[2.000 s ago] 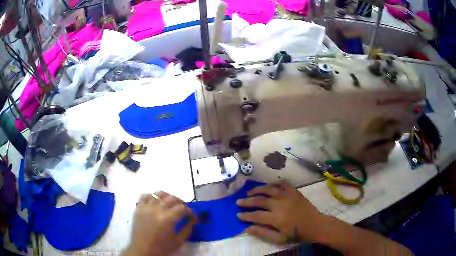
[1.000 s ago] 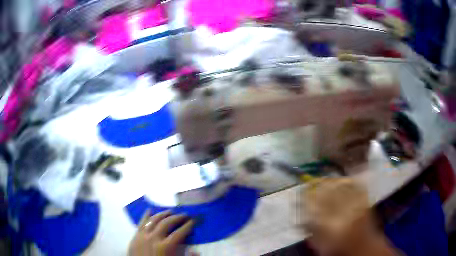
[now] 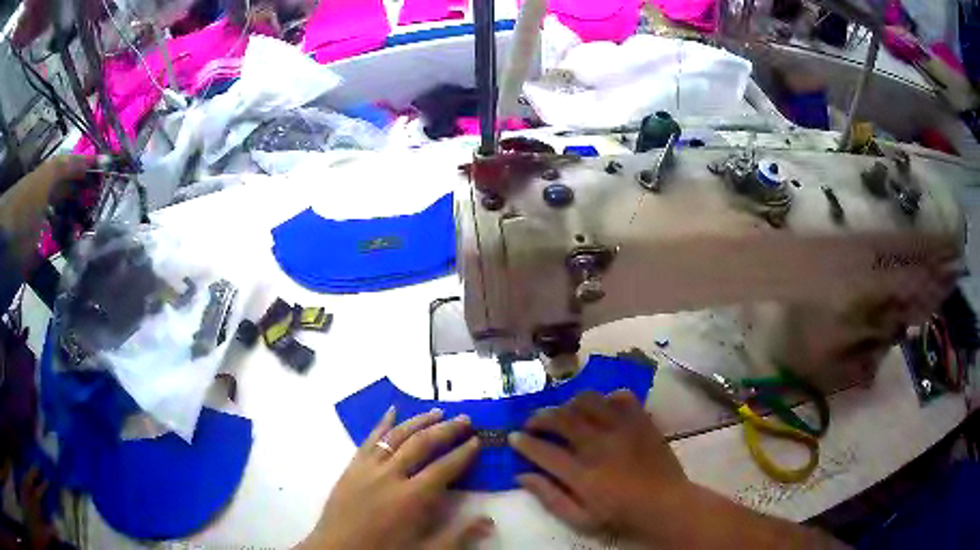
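A royal-blue crescent fabric piece [image 3: 371,410] lies flat just in front of the machine's needle area. A small dark woven label [image 3: 492,438] sits at its centre. My left hand [image 3: 414,473] rests on the left part of the piece, fingertips at the label's left side. My right hand [image 3: 596,457] lies on the right part, fingertips close to the label's right end. Both hands press the fabric flat. The cream sewing machine head [image 3: 688,252] stands behind, its needle area above the shiny needle plate [image 3: 473,376].
Blue labelled pieces [image 3: 360,252] lie behind, left of the head. Loose labels [image 3: 288,333] and a plastic bag [image 3: 145,322] are at left, with plain blue pieces [image 3: 177,478] in front. Scissors [image 3: 768,419] lie right of the needle. Another person's arm [image 3: 38,210] shows at far left.
My right hand has come back from the right, beside the scissors, onto the blue piece. My left hand has moved right along the piece. Another person's arm has appeared at far left.
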